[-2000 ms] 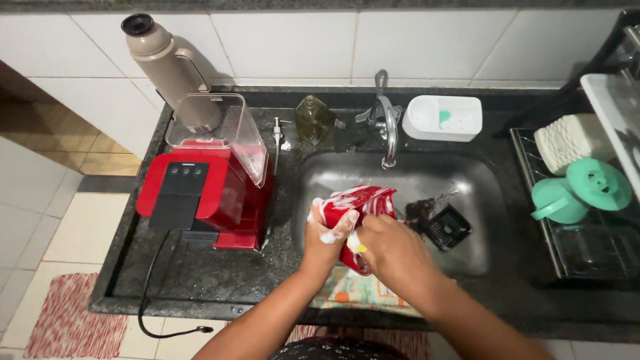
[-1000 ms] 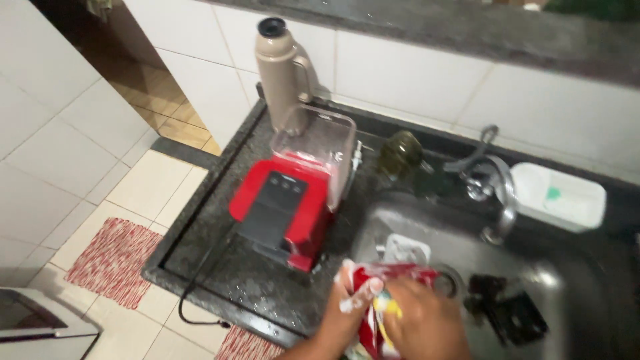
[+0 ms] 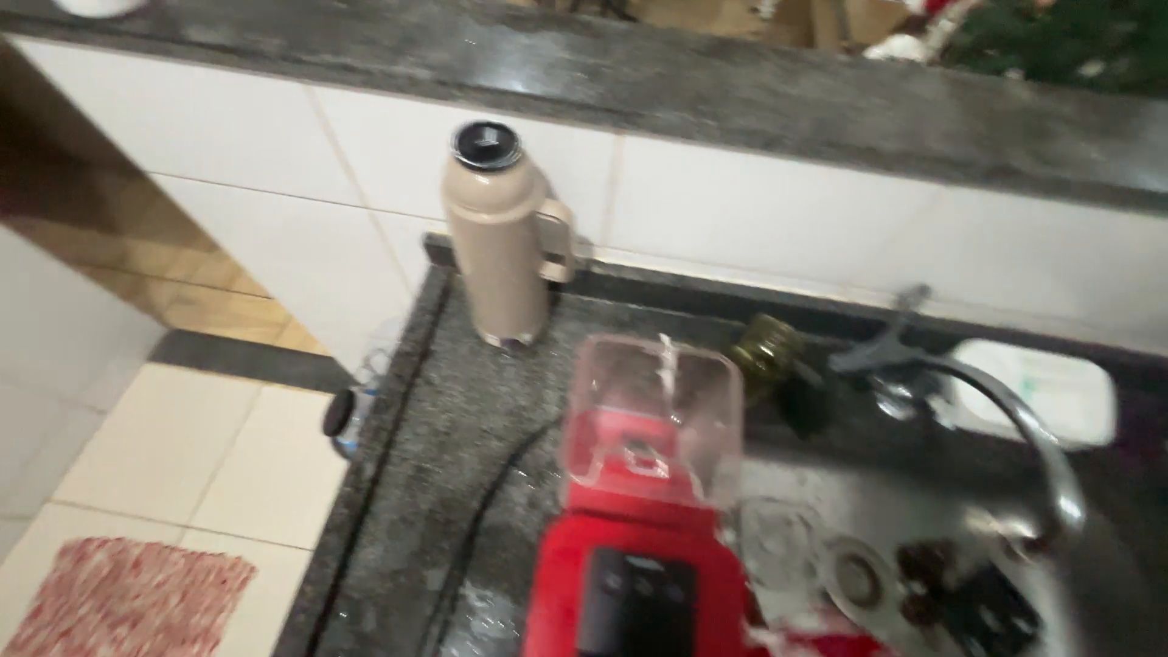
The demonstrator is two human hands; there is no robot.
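Note:
Neither of my hands shows in the view now. A red coffee machine [image 3: 639, 538] with a black button panel and a clear water tank [image 3: 652, 420] stands at the lower middle, beside the sink's left edge. Part of a soapy red piece [image 3: 826, 644] shows at the bottom edge, in the sink. The steel sink [image 3: 1104, 584] also holds a clear plastic piece [image 3: 780, 547], a round part [image 3: 858, 573] and a black grid-like tray [image 3: 995, 611]. Blur hides their details.
A beige thermos [image 3: 502, 255] stands at the back left of the dark stone counter [image 3: 411, 511]. Behind the sink are a greenish glass item [image 3: 765, 351], a chrome faucet [image 3: 1031, 429] and a white container [image 3: 1040, 388]. A power cord [image 3: 479, 511] crosses the counter. A red-white mat [image 3: 137, 598] lies on the floor.
The view has swung left and up. My hands, earlier on the soapy red piece over the sink, are out of view. The coffee machine now stands closer to the sink, its cord behind and left of it.

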